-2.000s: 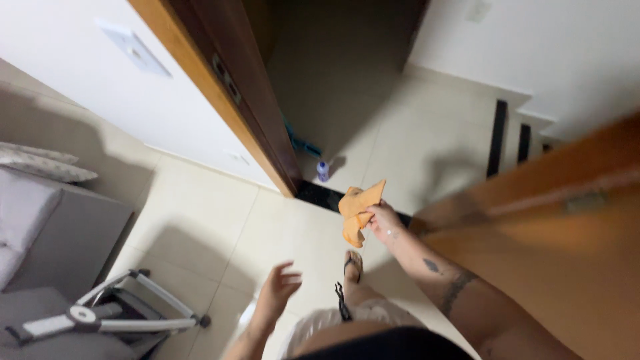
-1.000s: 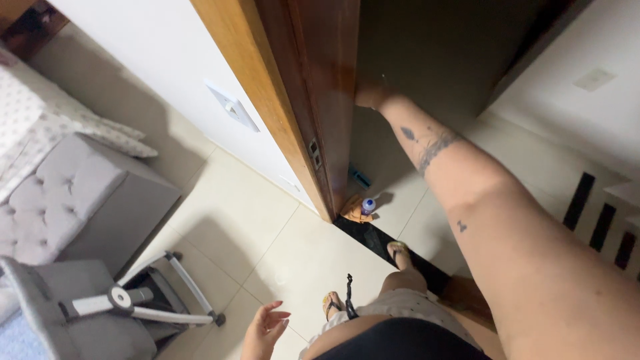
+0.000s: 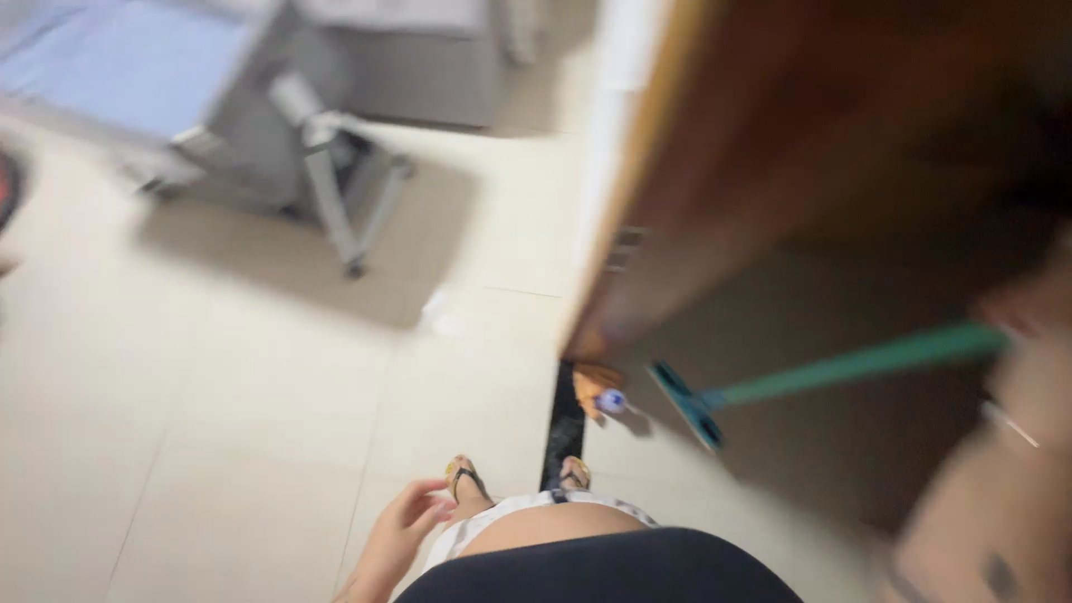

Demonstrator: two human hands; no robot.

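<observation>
A floor squeegee with a green handle (image 3: pixel 863 365) and a teal head (image 3: pixel 688 406) slants down from my right hand (image 3: pixel 1017 310), which is closed round the handle's upper end at the right edge, blurred. Low at the centre left hangs my left hand (image 3: pixel 419 507), fingers apart, holding nothing. Orange gloves (image 3: pixel 591 387) lie in a heap by the dark door threshold (image 3: pixel 564 427), against the foot of the door frame. Beside them stands a bottle with a blue and white top (image 3: pixel 612 401).
The brown wooden door (image 3: pixel 712 167) rises at the right of the white wall end. A grey wheeled frame (image 3: pixel 335 193) with light blue fabric (image 3: pixel 134 59) stands upper left, near a grey upholstered piece (image 3: pixel 419 67). My sandalled feet are beside and on the threshold.
My right hand has let go of the orange gloves, now on the floor by the bottle, and has taken hold of the squeegee. The view has swung strongly.
</observation>
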